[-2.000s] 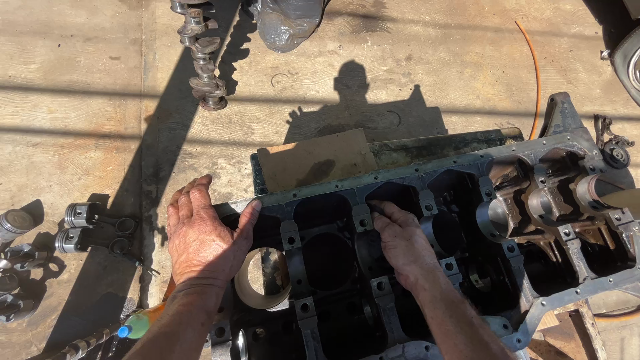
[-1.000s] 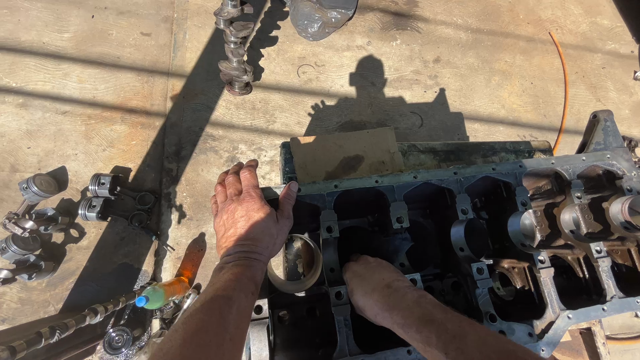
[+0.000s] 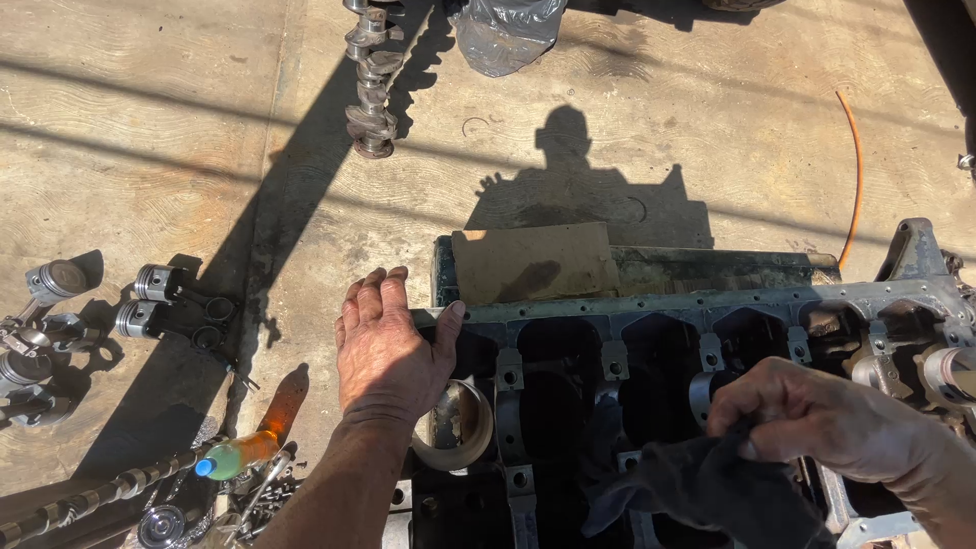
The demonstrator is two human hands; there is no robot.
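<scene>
An engine block (image 3: pixel 534 313) lies with its crankcase side up, its bearing saddles and bolt holes showing. My left hand (image 3: pixel 396 351) rests on the block's far left corner, fingers spread over the edge and nothing in its grip. Just below that hand is a light metal ring (image 3: pixel 457 457) around a bore at the left end. My right hand (image 3: pixel 801 415) pinches a dark cloth (image 3: pixel 709 488) above the middle of the block, and the cloth hangs over the saddles. Deep shadow hides most of the block's inside.
Pistons with connecting rods (image 3: pixel 156 282) lie on the concrete at left. A crankshaft (image 3: pixel 372 91) and a plastic bag (image 3: pixel 507 34) are beyond the block. Cardboard (image 3: pixel 534 259) lies along its far side. A camshaft (image 3: pixel 99 496) and a bottle of orange liquid (image 3: pixel 236 455) are at lower left.
My right hand has come up out of the block's inside and moved right, and the dark cloth now shows in it. My left hand stays on the block's corner.
</scene>
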